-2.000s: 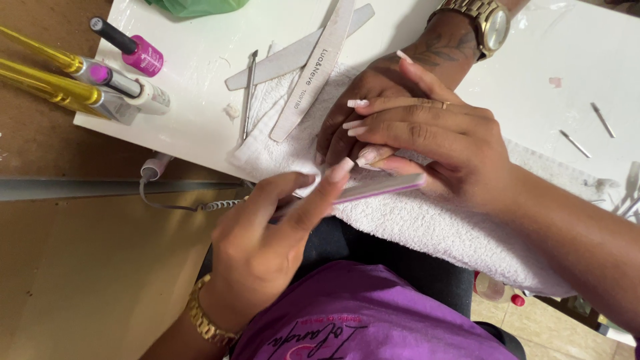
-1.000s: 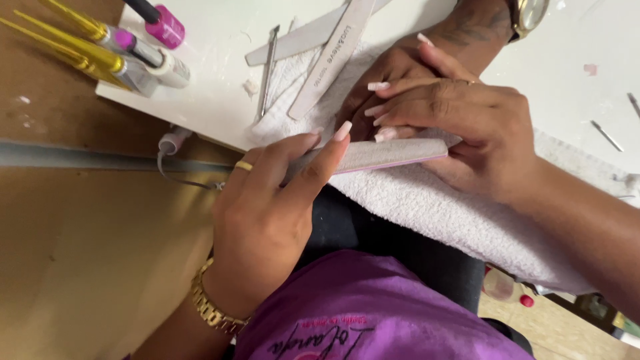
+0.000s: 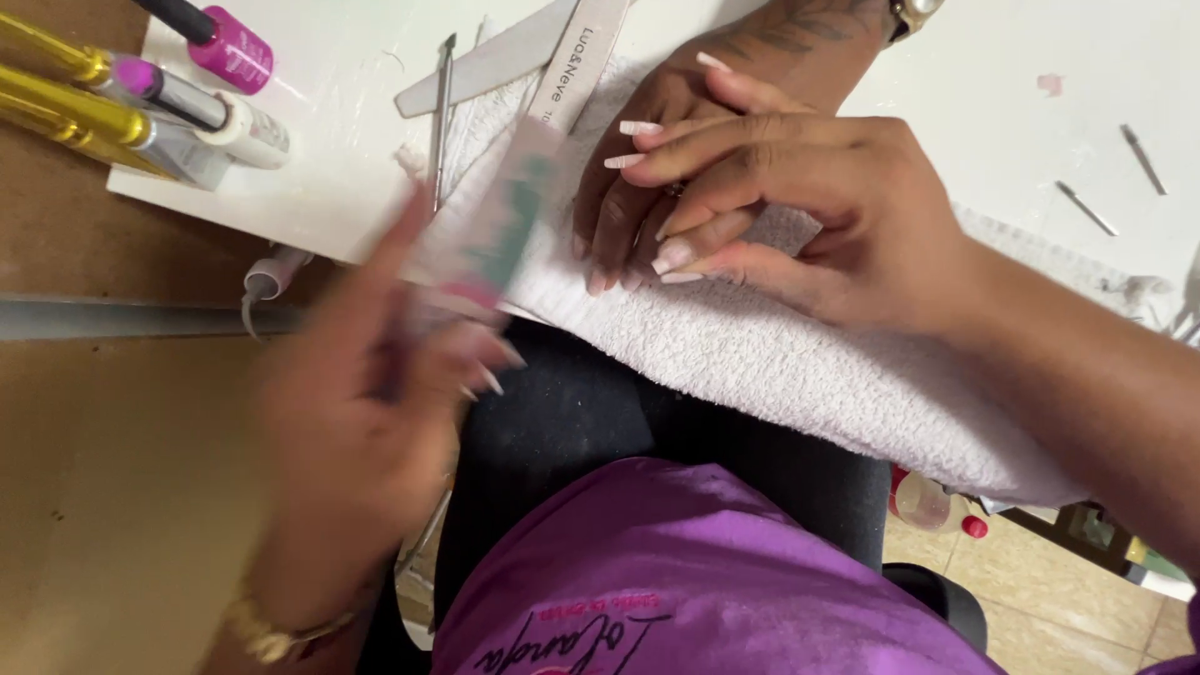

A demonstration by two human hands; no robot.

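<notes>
My left hand (image 3: 375,394), blurred by motion, grips a nail file (image 3: 502,220) whose pale face shows green and pink marks. The file stands away from the nails, over the table's edge. To its right, my right hand (image 3: 825,206) holds one finger of another person's hand (image 3: 647,206) between thumb and fingers. That finger has a long, pale nail (image 3: 673,255). The other person's hand lies palm down on a folded white towel (image 3: 750,347); its other fingertips point toward the towel's near edge. A tattoo shows on the back of that hand.
Two grey nail files (image 3: 577,70) and a slim metal tool (image 3: 442,122) lie beyond the towel. A pink polish bottle (image 3: 230,52), a white bottle (image 3: 248,131) and gold-handled brushes (image 3: 75,112) are at the left. Two small metal bits (image 3: 1087,208) lie on the white table at the right.
The nail file has moved left, away from the held finger, and points upward with its marked face showing. My right hand keeps its hold on the finger. The view is somewhat shifted.
</notes>
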